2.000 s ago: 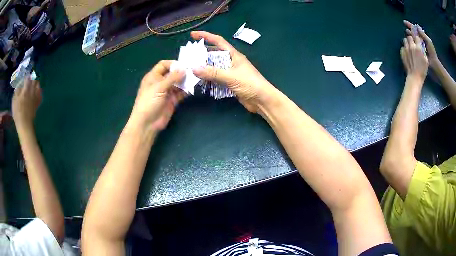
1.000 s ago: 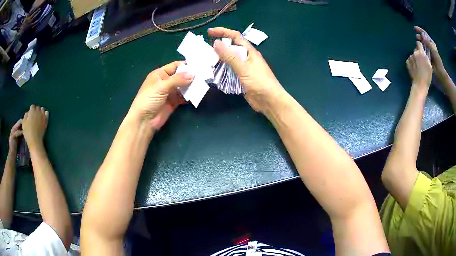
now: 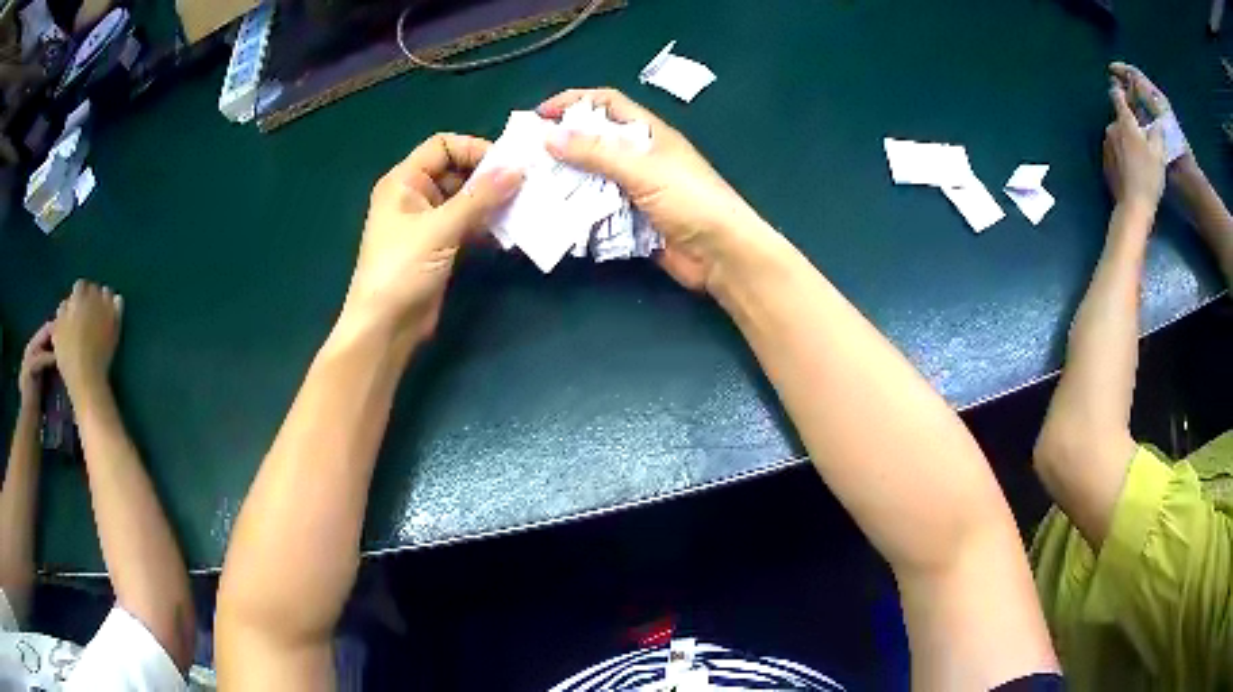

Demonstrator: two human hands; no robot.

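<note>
My left hand (image 3: 430,223) and my right hand (image 3: 663,183) meet above the dark green table. My left hand pinches several white leaflets (image 3: 548,203) between thumb and fingers. My right hand holds a leaflet bundle (image 3: 622,233), its layered edges showing below the palm, with the thumb on top. The leaflets from both hands overlap, so I cannot tell exactly where one group ends. A single folded leaflet (image 3: 679,75) lies behind my right hand, one flap raised.
More leaflets (image 3: 947,176) lie to the right. Brown-edged dark board (image 3: 392,68), a cable (image 3: 507,65) and a blue-and-white packet (image 3: 246,65) are at the back. Neighbours' hands (image 3: 1136,149) (image 3: 84,331) are at both sides. White papers (image 3: 57,176) lie far left.
The leaflets in my left hand have come closer against the bundle in my right hand, whose fingers have lowered. The left neighbour's hand has drawn back from the white papers since the earliest frame.
</note>
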